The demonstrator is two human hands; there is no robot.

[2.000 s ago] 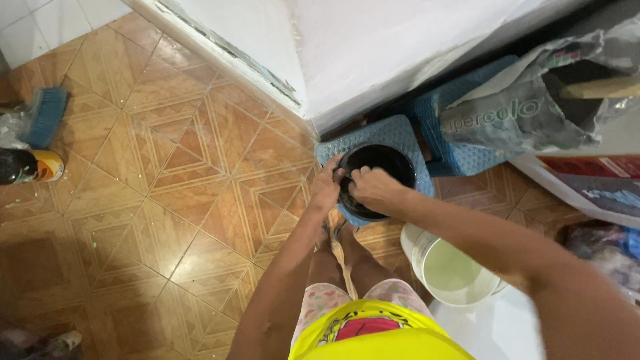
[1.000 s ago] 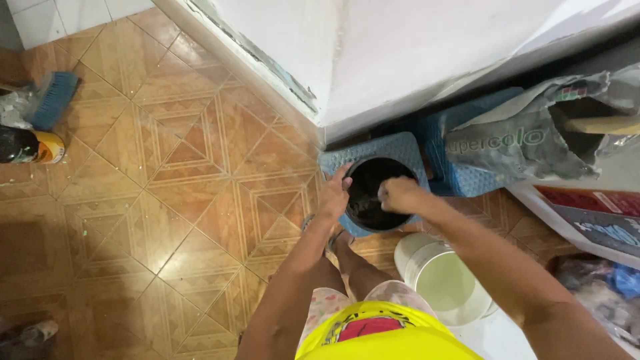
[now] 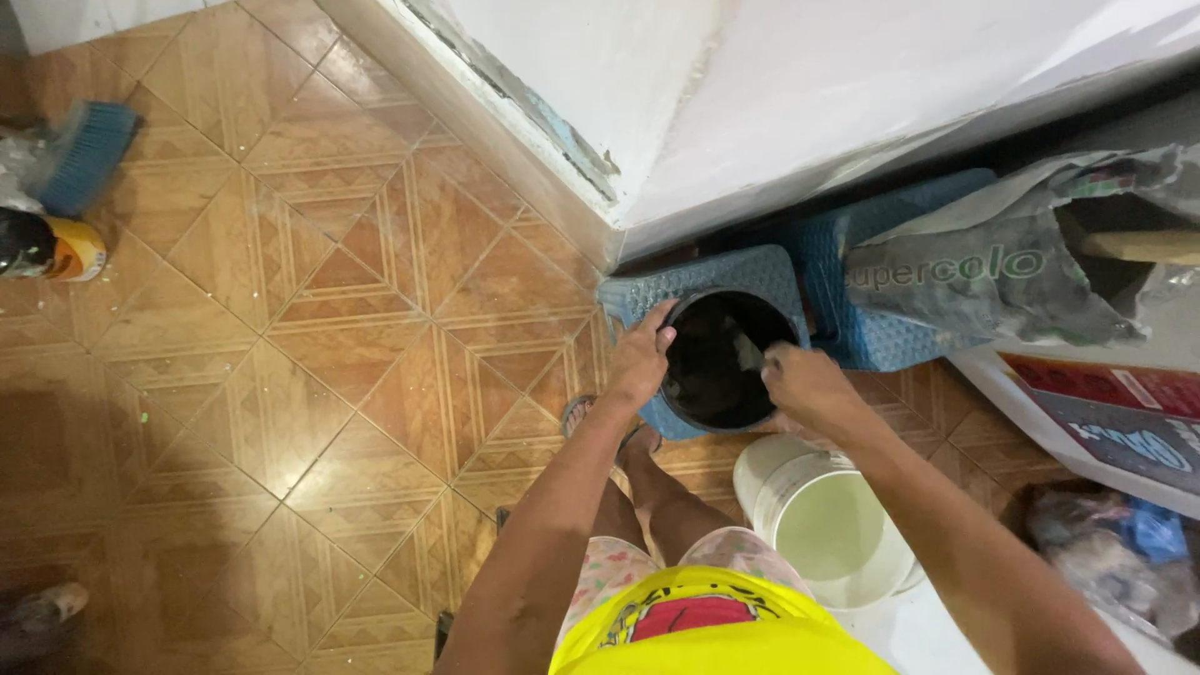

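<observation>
A round black bucket (image 3: pixel 717 375) stands on a blue textured plastic stool (image 3: pixel 698 272). My left hand (image 3: pixel 642 356) grips the bucket's left rim, thumb toward the inside. At the opposite side, my right hand (image 3: pixel 802 375) is closed and blurred over the rim; a pale, blurred shape, perhaps a tool's blade, shows just left of it inside the bucket. What my right fingers hold cannot be made out clearly. The bucket's contents look dark. A white bucket (image 3: pixel 830 534) of pale greenish liquid stands below my right forearm.
A torn grey paper sack (image 3: pixel 994 272) with a wooden piece (image 3: pixel 1144 247) in its opening lies over more blue plastic stools (image 3: pixel 900 328) at right. A wall corner (image 3: pixel 614 230) juts in behind the stool. On the tiled floor at far left are a blue broom (image 3: pixel 89 155) and a yellow-and-black container (image 3: pixel 70 251).
My right hand has moved from inside the black bucket to its right side. My left hand remains at the left rim.
</observation>
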